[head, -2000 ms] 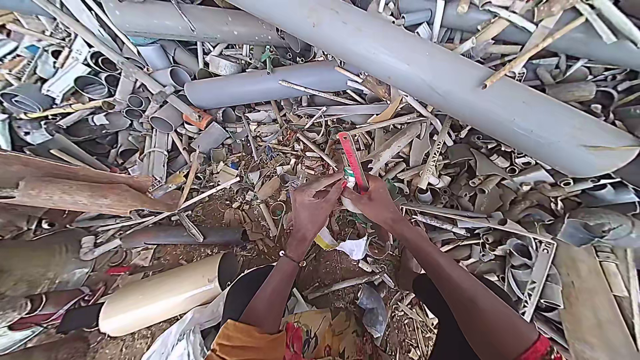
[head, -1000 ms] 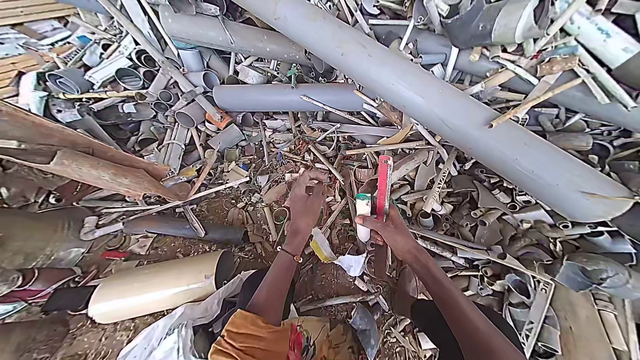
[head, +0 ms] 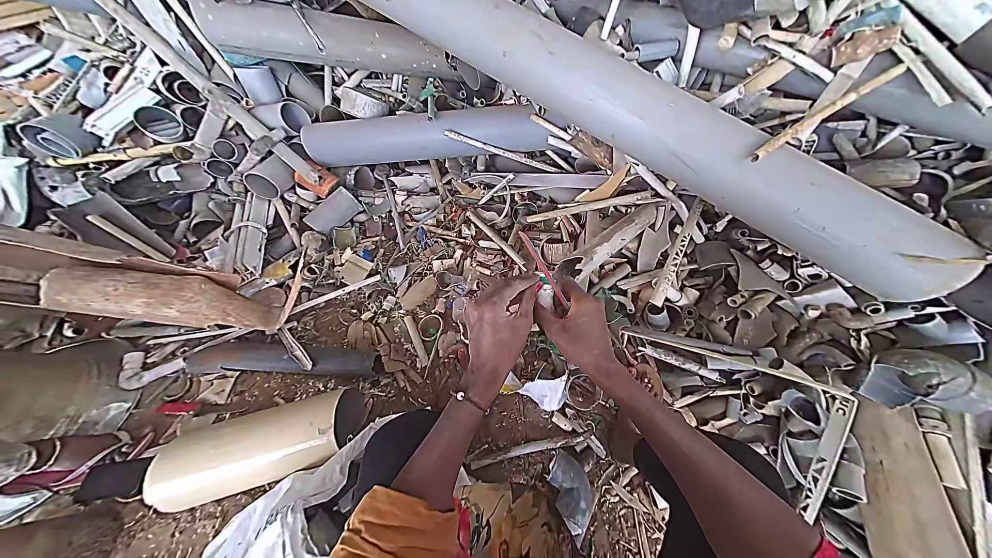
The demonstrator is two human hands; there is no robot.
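In the head view my right hand point(head: 580, 333) is closed around a thin red strip-like tool point(head: 542, 267), seen nearly edge-on, and a small white piece with a green end point(head: 547, 291). My left hand point(head: 498, 329) meets it from the left, its fingertips at the white piece. Whether those fingertips grip the piece cannot be told, since the fingers hide much of it. A white scrap point(head: 545, 393) lies on the ground just below both hands.
A long grey plastic pipe point(head: 697, 155) slants across the upper right, with a shorter grey pipe point(head: 418, 136) beyond my hands. A cream pipe point(head: 248, 449) and a white sack point(head: 271, 519) lie at lower left. Broken pipe pieces and wood strips surround me.
My left hand was apart from the right one a second ago and is now back against it. The red tool, broad side showing before, has turned nearly edge-on and leans left.
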